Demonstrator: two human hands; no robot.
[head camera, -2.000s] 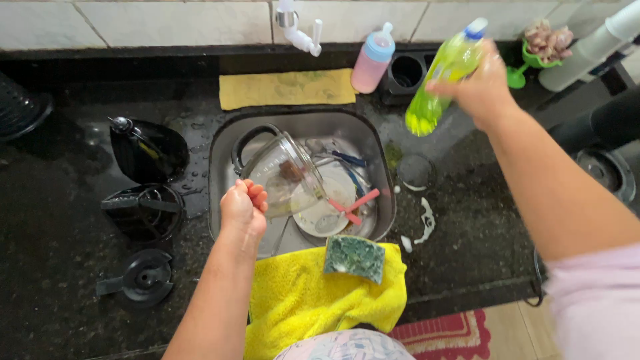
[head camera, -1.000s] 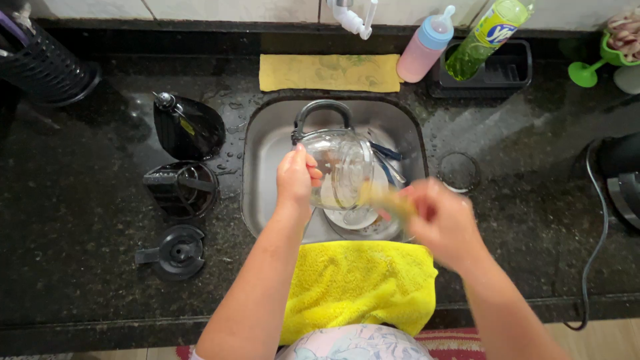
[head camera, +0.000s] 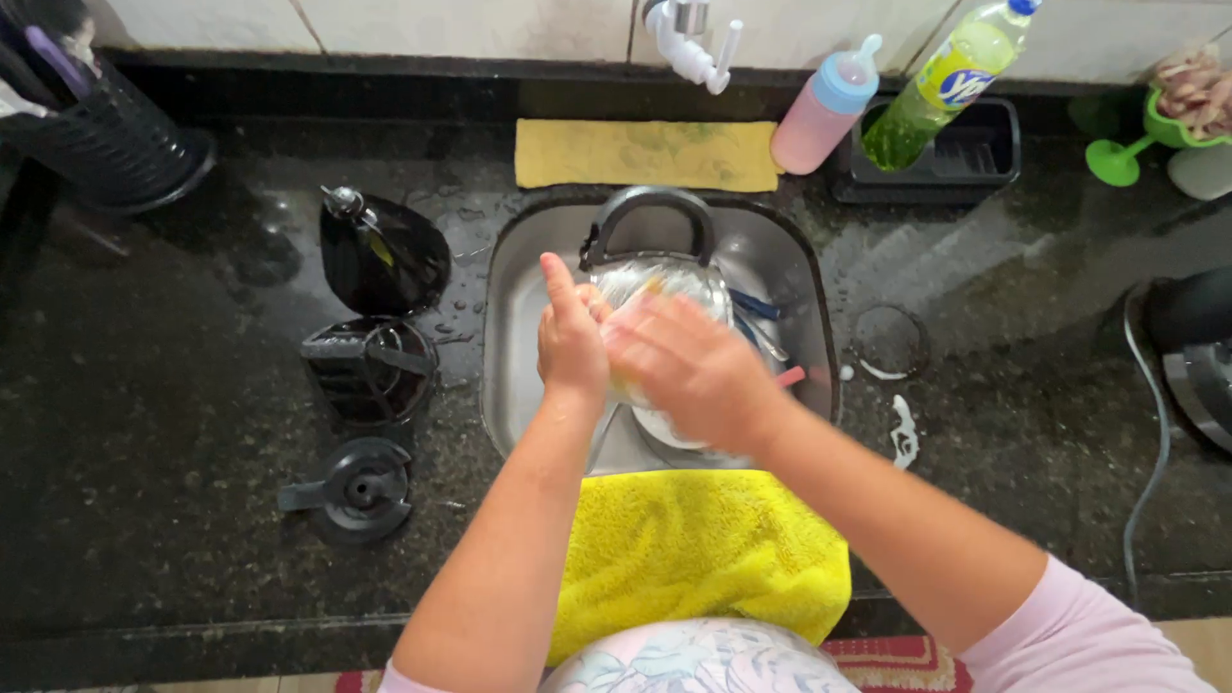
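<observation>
Over the steel sink (head camera: 525, 385), my left hand (head camera: 573, 342) holds a glass coffee carafe (head camera: 664, 279), whose black handle points to the wall. My right hand (head camera: 693, 371), blurred by motion, presses a sponge against the carafe; only a yellowish edge of the sponge (head camera: 630, 371) shows. Below them in the sink lie a white plate (head camera: 664, 428), blue-handled cutlery (head camera: 756, 304) and a piece with a pink handle (head camera: 791, 375), partly hidden by my hand. A yellow towel (head camera: 703, 549) drapes over the sink's front edge.
Black coffee-maker parts (head camera: 361, 491) stand left of the sink. Behind it are a folded yellow cloth (head camera: 645, 154), a white faucet (head camera: 688, 53), a baby bottle (head camera: 826, 111) and a detergent bottle (head camera: 948, 87) in a black holder (head camera: 982, 154). A cord (head camera: 1150, 462) runs along the right.
The detergent bottle, held in my right hand two seconds ago, stands in the black holder. The sponge has gone from the towel into my right hand, which has moved left onto the carafe.
</observation>
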